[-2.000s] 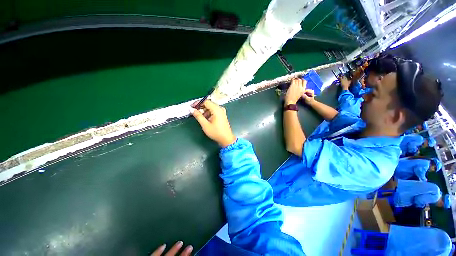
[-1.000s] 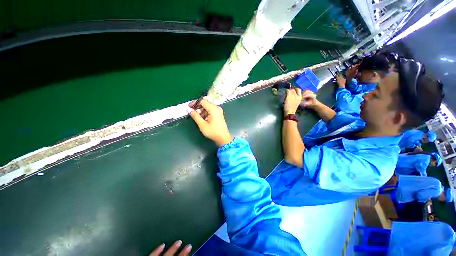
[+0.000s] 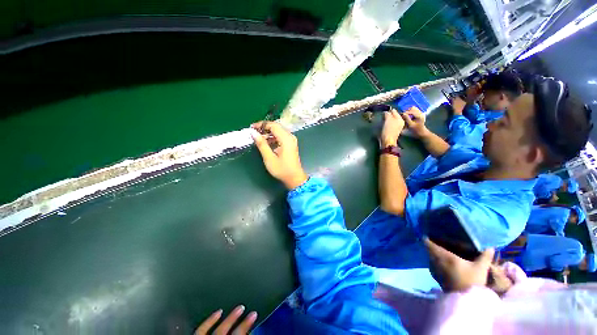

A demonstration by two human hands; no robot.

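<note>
My right hand, in a blue sleeve, is raised at the bench edge strip beside the white-wrapped post. Its thumb and fingers are pinched around a thin dark tool, whose end shows just past the fingertips over the green belt. The tool is small and blurred, and the fingers hide most of it. My left hand is cut off by the bottom edge. Only its spread fingers show, over the dark green bench top, with nothing seen in them.
The wrapped post stands by my right hand. The conveyor runs beyond the strip. A neighbour in blue works on my right near a blue bin. A person in pink sleeves holds a dark flat device at lower right.
The pink-sleeved person's hands and dark device have appeared at lower right. My right hand stays at the strip with its fingers slightly shifted, and the dark tool's end shows farther over the belt.
</note>
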